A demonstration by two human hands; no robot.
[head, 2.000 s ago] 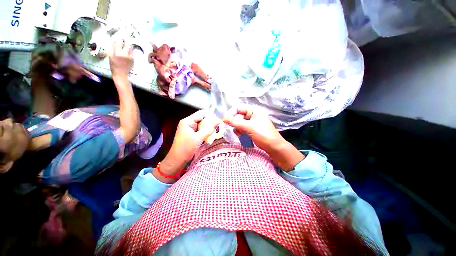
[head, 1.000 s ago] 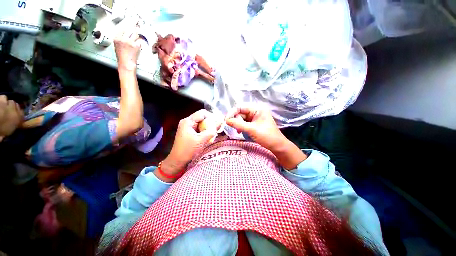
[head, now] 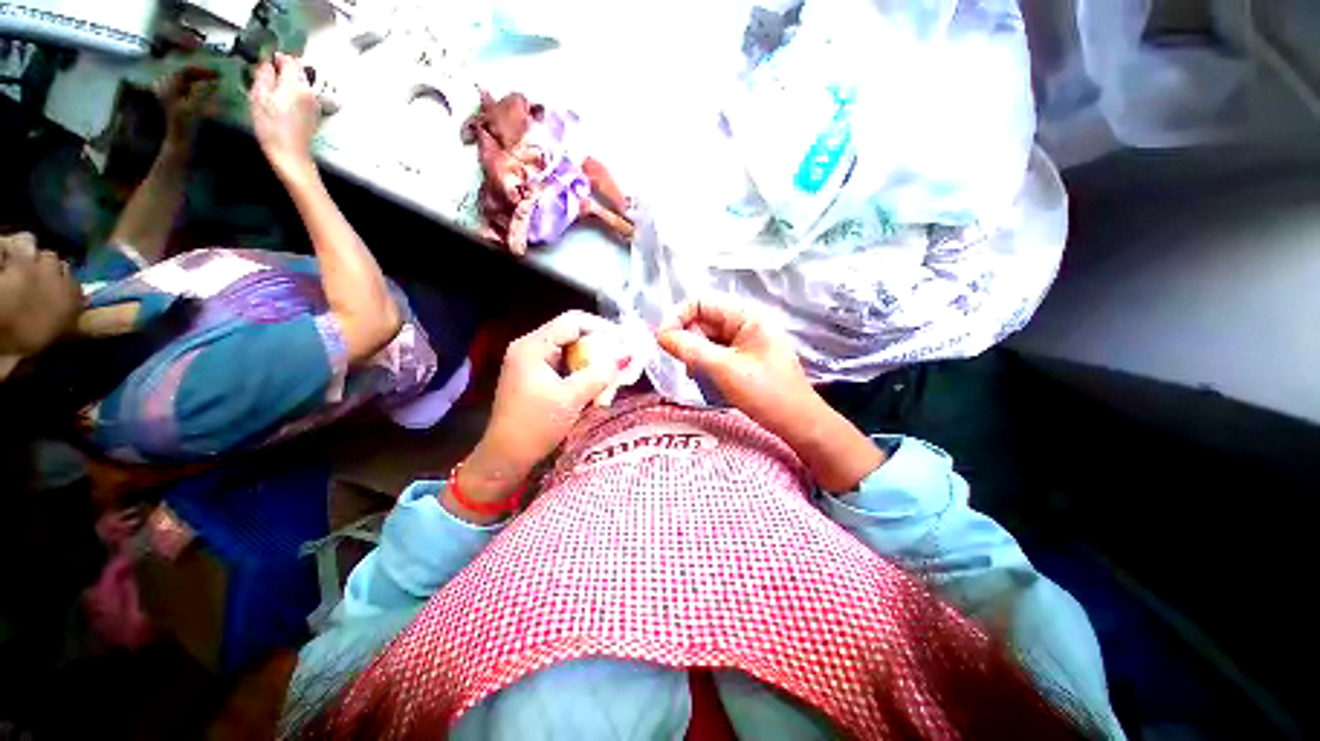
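Observation:
My left hand (head: 547,388) holds a small yellow plush toy piece (head: 582,353) between thumb and fingers, just above the checked apron. A whitish part of it shows between my two hands. My right hand (head: 741,365) is beside it with thumb and forefinger pinched together; whether something thin is between the fingertips cannot be told. A clear plastic bag (head: 654,282) hangs at the bench edge just behind my hands.
A brown-purple plush piece (head: 547,181) lies on the white table (head: 420,174). Large white plastic bags (head: 898,188) bulge at the table's right end. A seated person (head: 254,348) works on the left, arms reaching to the table. A dark blue object (head: 254,557) is below that person.
The yellow piece shows more clearly in my left hand, and my right fingertips are a little apart from it. The seated person's hand has moved left, away from the sewing machine area.

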